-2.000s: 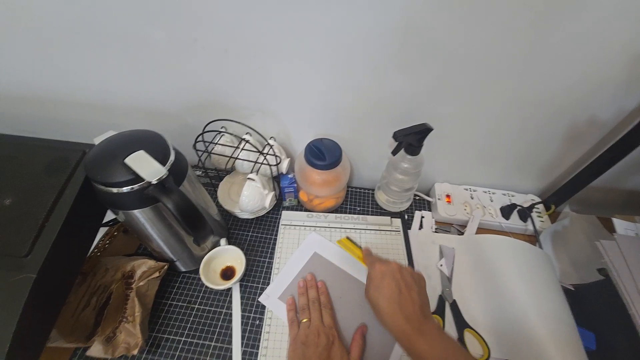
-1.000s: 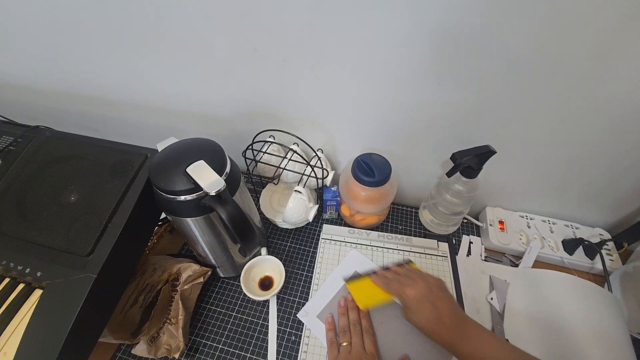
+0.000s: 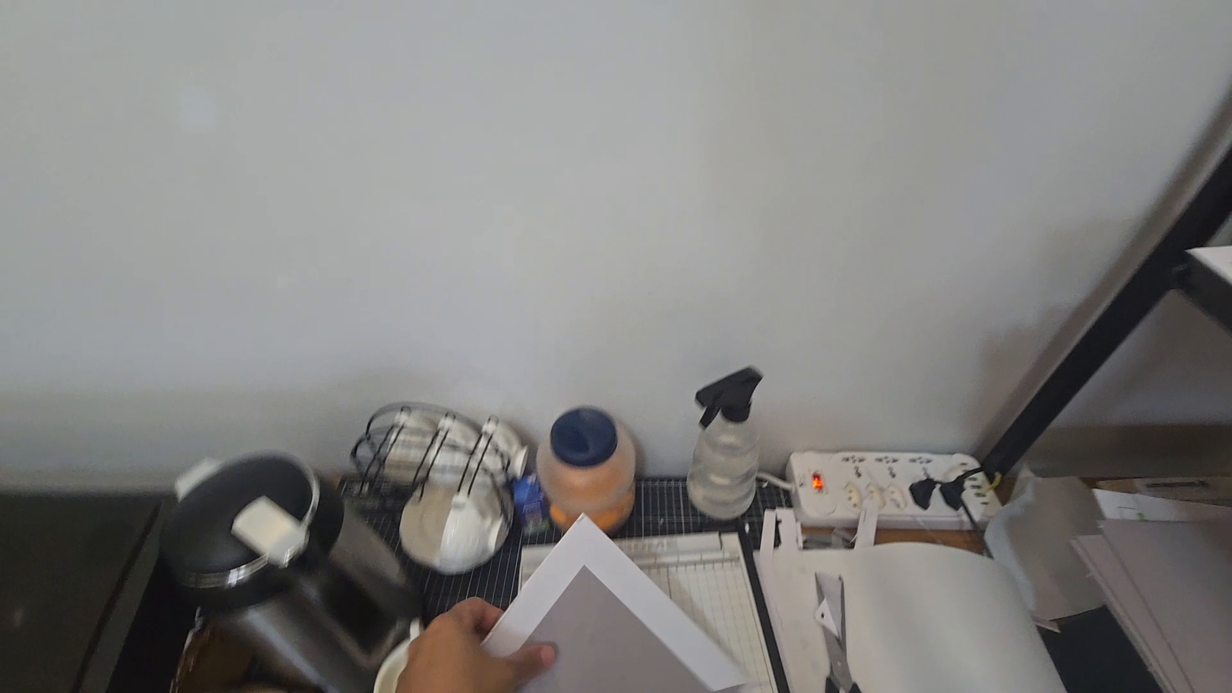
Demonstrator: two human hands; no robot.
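Observation:
My left hand (image 3: 472, 650) grips the left edge of a white sheet with a grey panel on it (image 3: 597, 616), thumb on top. The sheet is lifted at a tilt over a white gridded paper trimmer (image 3: 707, 587), its corner pointing to the wall. My right hand is out of view. Scissors (image 3: 833, 635) lie right of the trimmer on white paper (image 3: 929, 606). A white cup (image 3: 393, 669) is partly hidden behind my left hand.
A steel thermal jug (image 3: 298, 577) stands left. Along the wall are a wire rack of white cups (image 3: 438, 448), a blue-lidded jar (image 3: 587, 472), a spray bottle (image 3: 724, 462) and a power strip (image 3: 890, 489). More sheets (image 3: 1155, 587) lie far right.
The sheet, flat on the trimmer under my left hand before, is now raised in it. My right hand, earlier moving a yellow tool over the sheet, has left view with it. The view has tilted up.

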